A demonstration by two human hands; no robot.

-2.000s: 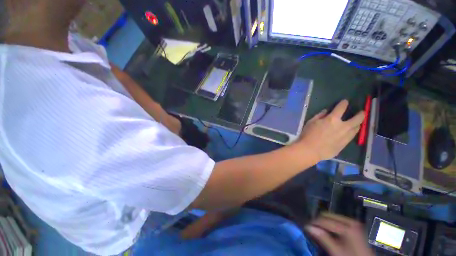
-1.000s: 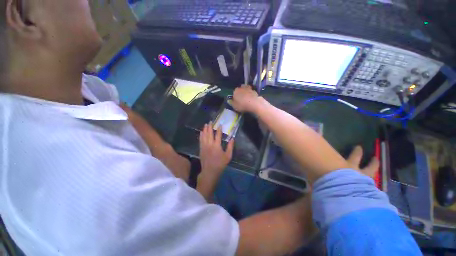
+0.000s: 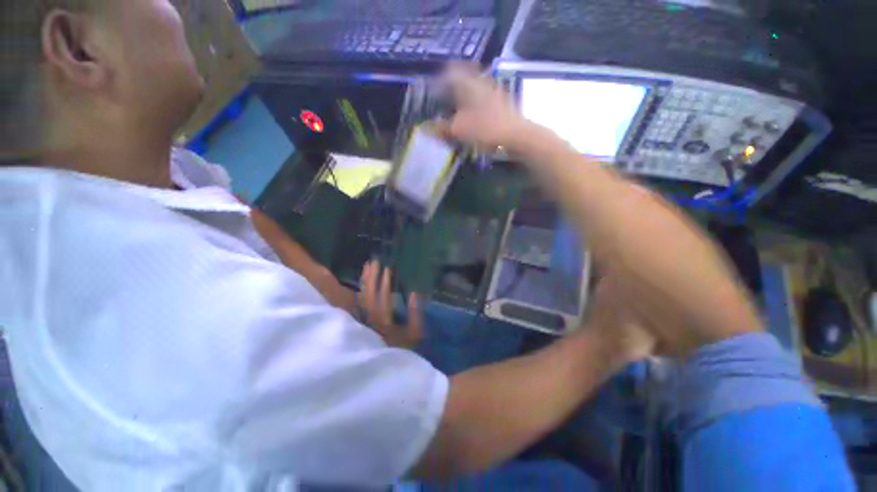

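My right hand (image 3: 481, 115), blurred, reaches in from the lower right in a blue sleeve. It grips the upper end of a phone-sized slab with a pale, yellow-edged face (image 3: 423, 173), tilted above the green mat. It is too blurred to tell if the slab is bare or in a case. A blue-grey plate with a pale metal frame (image 3: 535, 315) lies on the mat beyond my forearm, partly hidden by it. My left hand is not in view.
A person in a white shirt (image 3: 212, 336) fills the left; one hand (image 3: 389, 303) is by the mat's front edge, the other arm passes under mine. A tester (image 3: 712, 135), a computer case (image 3: 288, 101) and a yellow note (image 3: 358, 175) stand behind; a mouse (image 3: 827, 322) is right.
My right hand has moved up with the slab, which lay on the mat before. The other person's left hand is now apart from it, and their right hand has moved down and left.
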